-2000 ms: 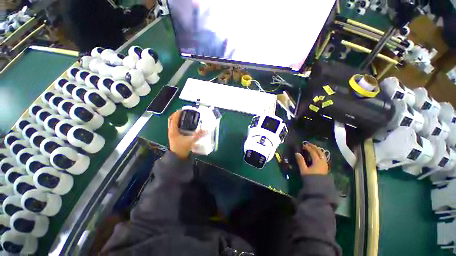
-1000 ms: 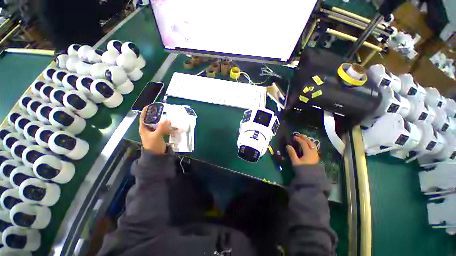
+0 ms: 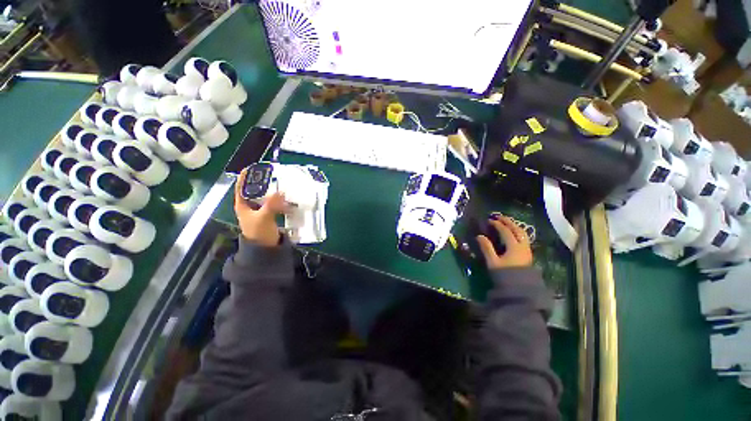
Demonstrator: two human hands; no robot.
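My left hand [image 3: 260, 220] is closed around the head of a white dual-lens camera [image 3: 306, 201], whose black lens face points to the upper left. A second white dual-lens camera [image 3: 431, 215] stands to its right with its black lower face towards me. My right hand [image 3: 506, 243] rests on a small dark mouse [image 3: 494, 238], mostly hidden under the fingers. The monitor [image 3: 395, 37] shows a bright white picture with a radial test pattern at its left.
Many white single-ball cameras [image 3: 109, 185] stand in rows at left. A smartphone [image 3: 251, 150] and white keyboard [image 3: 362, 145] lie below the monitor. A black case [image 3: 568, 156] with a yellow tape roll [image 3: 593, 117] is at right, with larger white cameras [image 3: 659, 218] beyond the metal rail.
My left hand has moved the held camera leftwards and turned its lens face towards the upper left. The monitor picture has changed from a pale blur to a sharp radial pattern.
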